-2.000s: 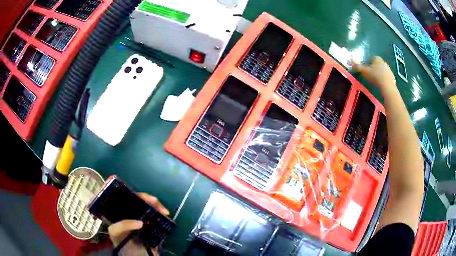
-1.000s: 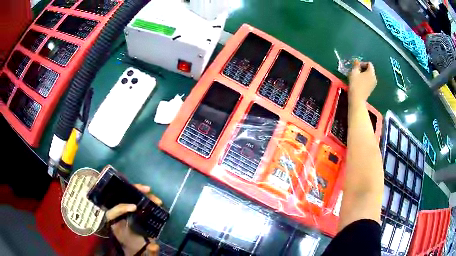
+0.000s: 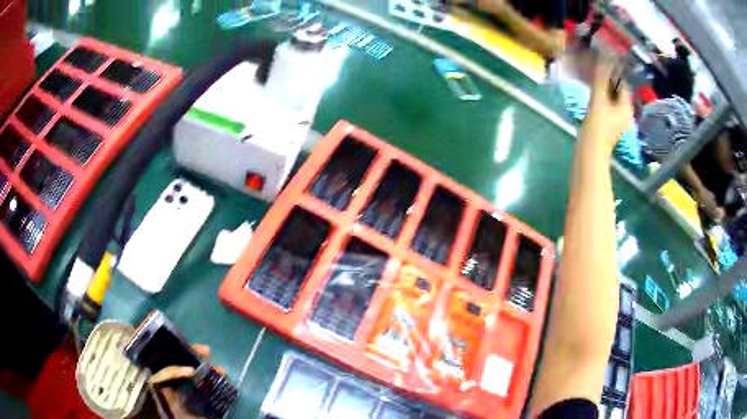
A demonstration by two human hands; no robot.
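My left hand [image 3: 176, 393] holds a keypad phone [image 3: 180, 364], dark screen towards the upper left, over the bench edge at the lower left. My right hand [image 3: 610, 90] is stretched far out to the upper right, beyond the red foam tray [image 3: 328, 219]. It is blurred; a small dark thing shows at its fingers, and whether it grips anything is unclear. The red tray holds several keypad phones and two orange housings [image 3: 404, 315] under crinkled clear film. A clear lens sheet [image 3: 328, 393] lies at the tray's near edge.
A white smartphone [image 3: 166, 235], a white scrap [image 3: 233, 244], a white power box [image 3: 233, 139] and a thick dark hose lie left of the tray. A second red phone tray [image 3: 70, 139] is far left, a black lens tray [image 3: 618, 352] right. Another person's arm [image 3: 516, 24] shows at the top.
My right hand has moved from beside the tray to far up and right. The view has shifted, so the trays and bench things sit lower and further left. My left hand still holds the phone.
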